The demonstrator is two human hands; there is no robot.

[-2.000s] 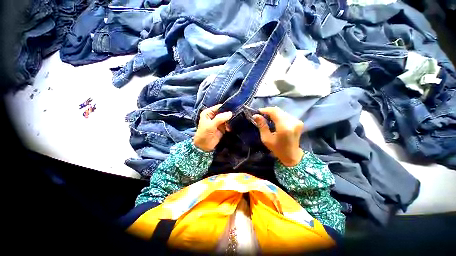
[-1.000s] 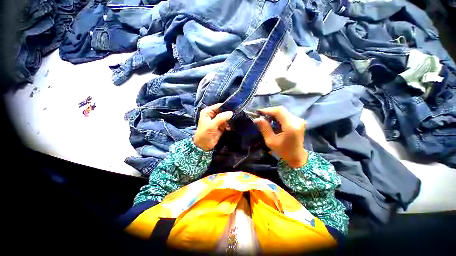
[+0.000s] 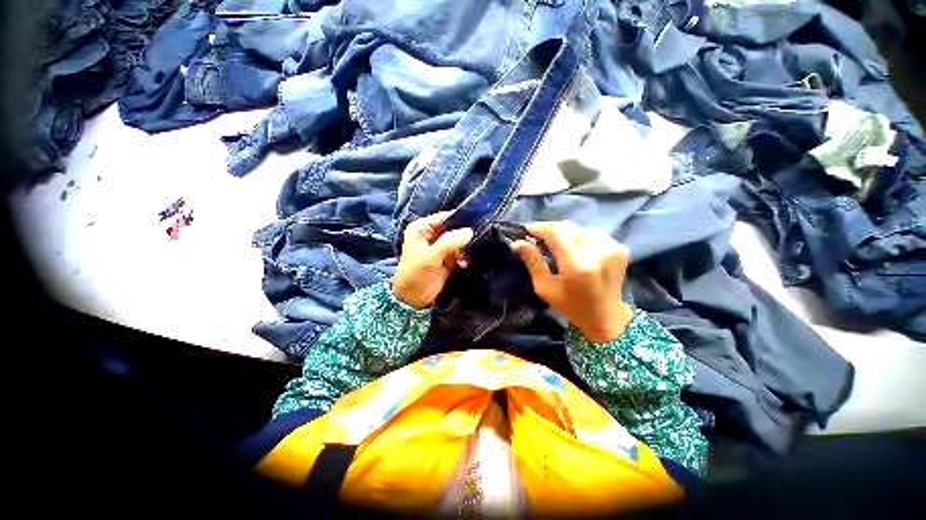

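Note:
A pair of blue jeans (image 3: 447,163) lies before me, its long darker waistband (image 3: 525,142) running from the upper middle down to my hands. My left hand (image 3: 431,262) pinches the lower end of the waistband between thumb and fingers. My right hand (image 3: 581,274) is close beside it on the right, thumb and fingers closed at a dark folded edge of the jeans (image 3: 500,236). A small dark thing shows at the right fingertips; I cannot tell if it is a tool or cloth. Dark denim hangs in shadow below the hands.
Heaped blue jeans (image 3: 426,56) lie beyond my hands. Grey-blue trouser legs (image 3: 751,315) spread at the right, with pale pocket bags (image 3: 599,152) among them. Small red and dark scraps (image 3: 176,219) lie on the white table (image 3: 132,274) at left.
The right hand has moved slightly to the right and turned a little. The dark edge between the hands has shifted and opened. The left hand has stayed in place.

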